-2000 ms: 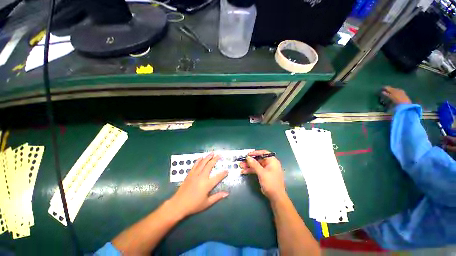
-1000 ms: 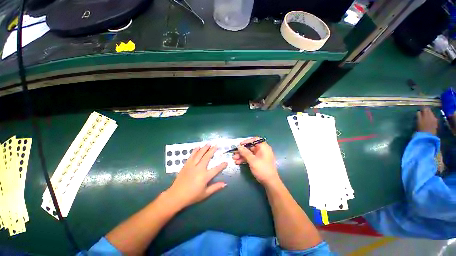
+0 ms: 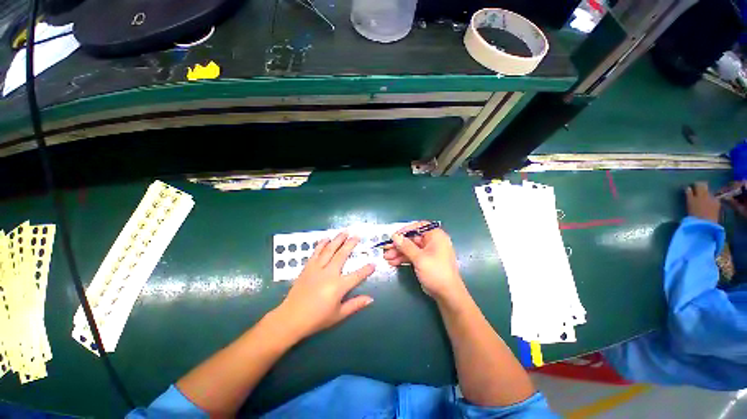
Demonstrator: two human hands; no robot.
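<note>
A white adhesive pad sheet (image 3: 288,266) with two rows of black dots lies flat on the green bench in front of me. My left hand (image 3: 321,286) rests on the sheet with its fingers spread and holds nothing. My right hand (image 3: 426,258) holds the slim dark tweezers (image 3: 419,232) like a pen, with the tip pointing left at the middle of the sheet. My hands cover part of the dots.
Slanted pale sheets (image 3: 135,266) and fanned cream strips (image 3: 29,303) lie at left. A white sheet stack (image 3: 536,266) lies at right. A black cable (image 3: 51,188) hangs at left. The shelf holds a tape roll (image 3: 505,64) and bottle (image 3: 383,18). A co-worker's blue sleeve (image 3: 692,270) is at far right.
The view has shifted, so the shelf shows less. My left hand stays on the sheet. The tweezers' tip has moved slightly left along the sheet. The co-worker's arm has drawn back to the right.
</note>
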